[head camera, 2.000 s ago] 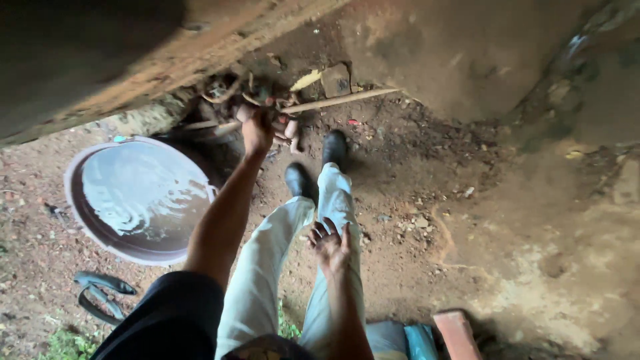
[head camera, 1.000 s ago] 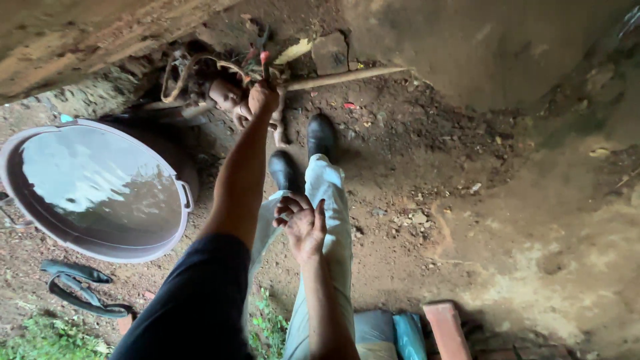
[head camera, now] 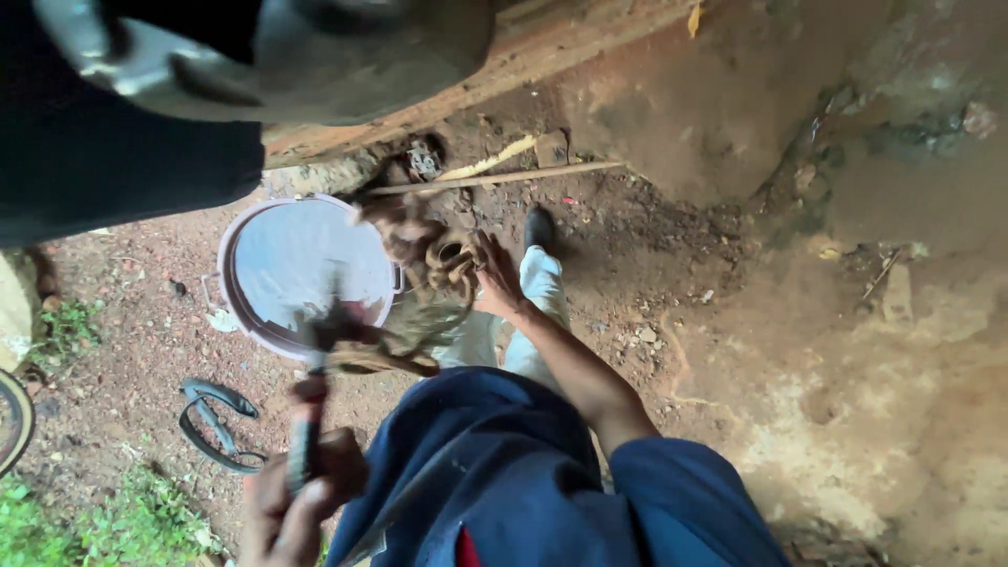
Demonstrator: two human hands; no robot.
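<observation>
My left hand (head camera: 303,492) grips the handle of a short hand tool (head camera: 307,433) at the lower left. The handle is dark with red and grey parts; the tool's dark head is blurred, so its kind is unclear. My right hand (head camera: 498,279) holds the right side of a brown tangled clump (head camera: 449,256) of thick, root-like strands. The clump hangs between my right hand and a pale tub of water (head camera: 232,287), overlapping the tub's right side in view. Strands also reach down toward the tool's head, where blur hides whether they touch it.
A long stick (head camera: 504,179) lies beyond the clump. Black straps (head camera: 209,429) lie on the ground left of me. A large dark shiny object (head camera: 339,59) and dark cloth (head camera: 102,157) fill the upper left. Part of a wheel (head camera: 16,421) shows at the left edge.
My left hand has come back from the clump toward my body with the tool. My right hand, open before, now holds the clump. The clump has left the ground.
</observation>
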